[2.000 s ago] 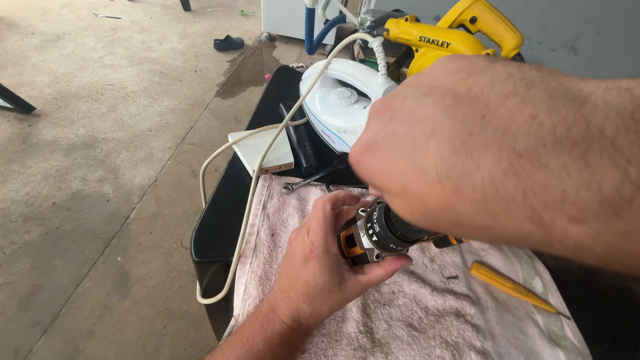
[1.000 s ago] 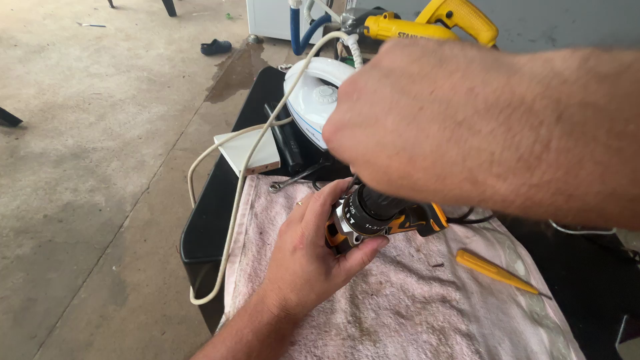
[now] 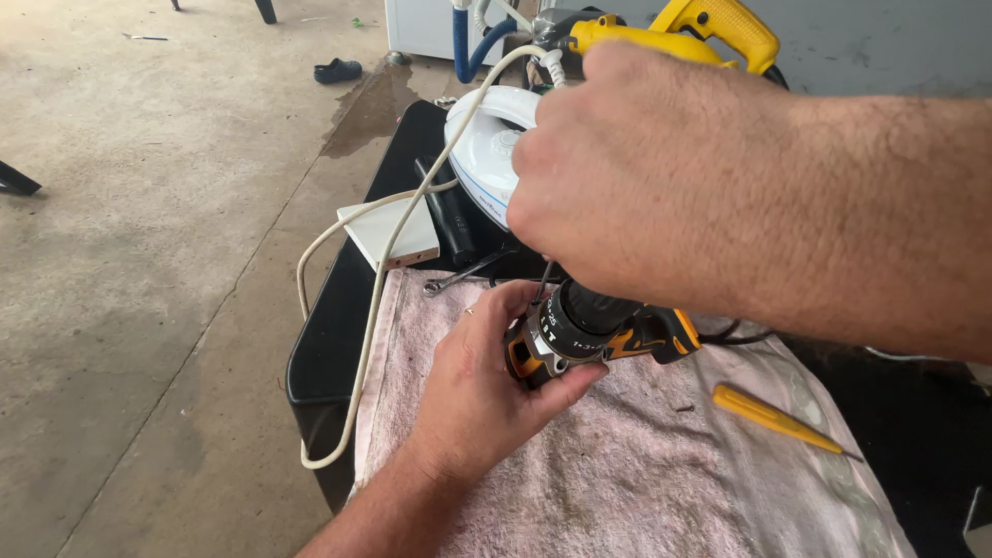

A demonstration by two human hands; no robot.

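Note:
My left hand (image 3: 496, 372) is wrapped around the front housing of a black and yellow cordless drill (image 3: 577, 329), just behind its numbered torque collar. The drill rests over a pink towel (image 3: 620, 465). Above it my right hand (image 3: 612, 178) is closed, back of the hand toward me. A thin metal shaft (image 3: 544, 280) runs down from under that fist to the drill housing beside the collar; its handle is hidden by the fist. To the right, a yellow-handled screwdriver (image 3: 775, 418) lies on the towel.
A white clothes iron (image 3: 496, 147) with a looping cord (image 3: 372, 310) stands beyond the towel on a black surface (image 3: 325, 349). Near it are a white block (image 3: 399, 232), a black cylindrical handle (image 3: 449, 213) and a wrench (image 3: 465, 273). A yellow power tool (image 3: 659, 43) sits behind my right hand.
My left hand stays around the drill, and my right hand remains closed above it. The thin shaft under my right fist shows more clearly now. The view has shifted slightly.

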